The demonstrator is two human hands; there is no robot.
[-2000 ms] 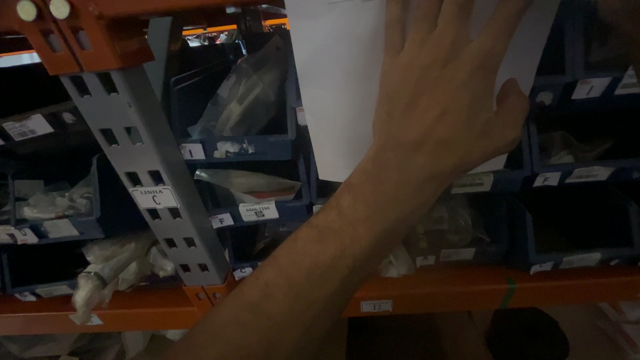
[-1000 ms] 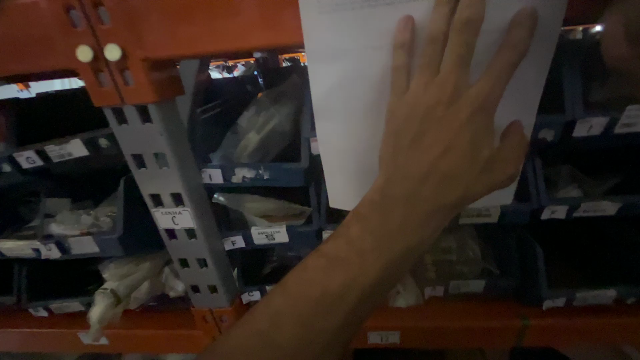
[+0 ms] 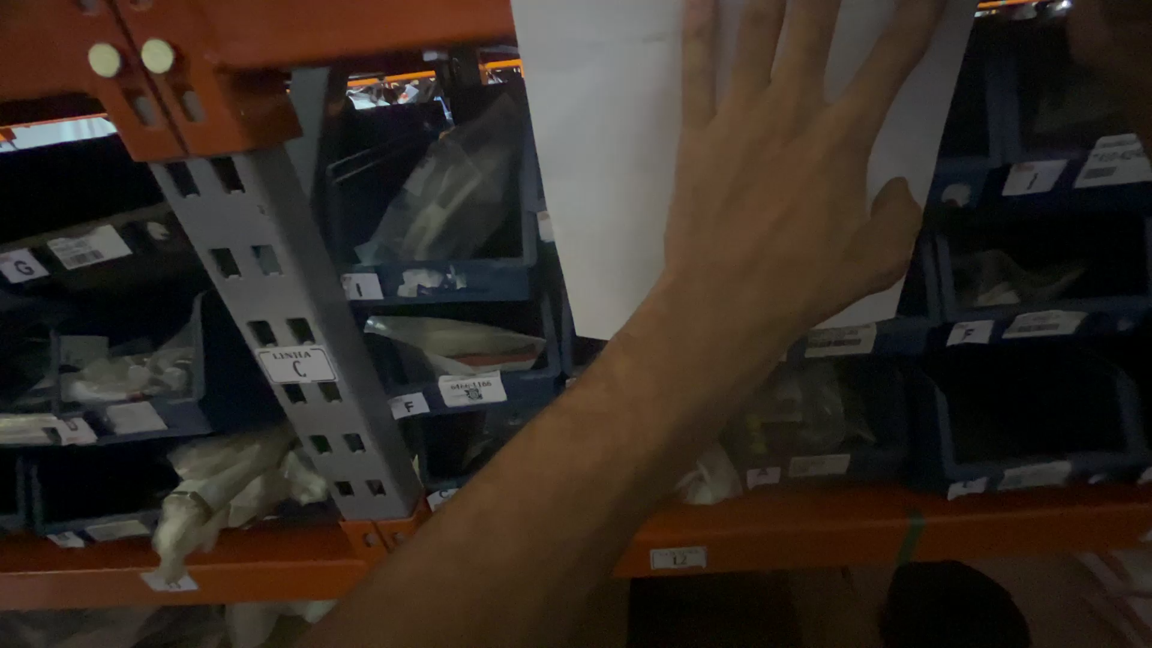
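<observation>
My left hand point(image 3: 765, 180) lies with its fingers spread on a white sheet of paper point(image 3: 603, 162), its back towards me and its thumb to the right. The palm side is hidden, and so is whatever lies behind the sheet. The forearm reaches up from the lower left across the shelf front. The paper hangs in front of blue plastic bins, its upper edge out of view. A dark, blurred shape at the top right edge could be part of my right hand; I cannot tell.
Blue bins point(image 3: 486, 279) with bagged parts stand in tiers on both sides. A perforated grey rack upright point(image 3: 288, 306) stands left of the forearm. Orange beams cross above and below point(image 3: 792, 531). A plastic bag point(image 3: 225, 486) hangs over the lower left beam. A dark round object point(image 3: 954, 607) is at bottom right.
My left hand stays spread on the paper throughout. The view has shifted slightly; nothing else has plainly moved.
</observation>
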